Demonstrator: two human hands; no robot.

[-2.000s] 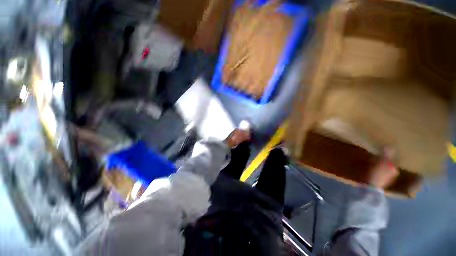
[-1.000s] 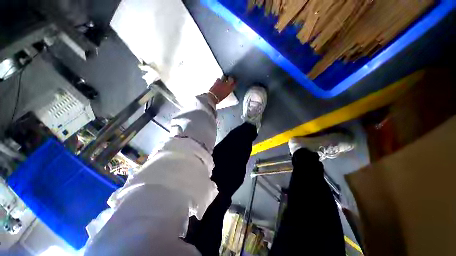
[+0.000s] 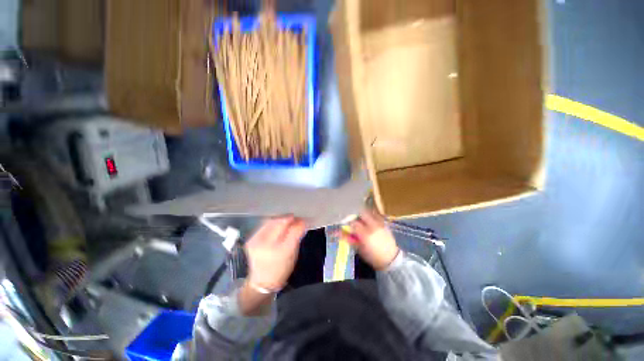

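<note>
Both my hands hold a flat pale grey sheet or board (image 3: 261, 199) by its near edge in front of my body. My left hand (image 3: 272, 254) grips the edge near the middle. My right hand (image 3: 371, 240) grips it at its right end, beside the near left corner of a large open cardboard carton (image 3: 501, 106). A flat brown piece (image 3: 413, 95) lies inside the carton. A blue plastic bin (image 3: 311, 106) full of long narrow brown strips (image 3: 265, 92) stands beyond the sheet, left of the carton.
Brown cardboard cartons (image 3: 145, 67) stand at the upper left. A pale control box (image 3: 123, 158) with a red display is below them. Another blue bin (image 3: 162, 335) is at the lower left. Metal tubing (image 3: 424, 236) shows under the carton. A loose white cord (image 3: 508, 307) lies at the lower right.
The view has swung back over the carton and bin. The sheet, earlier held low at the left by my left hand alone, is now across my front. My right hand has come onto it.
</note>
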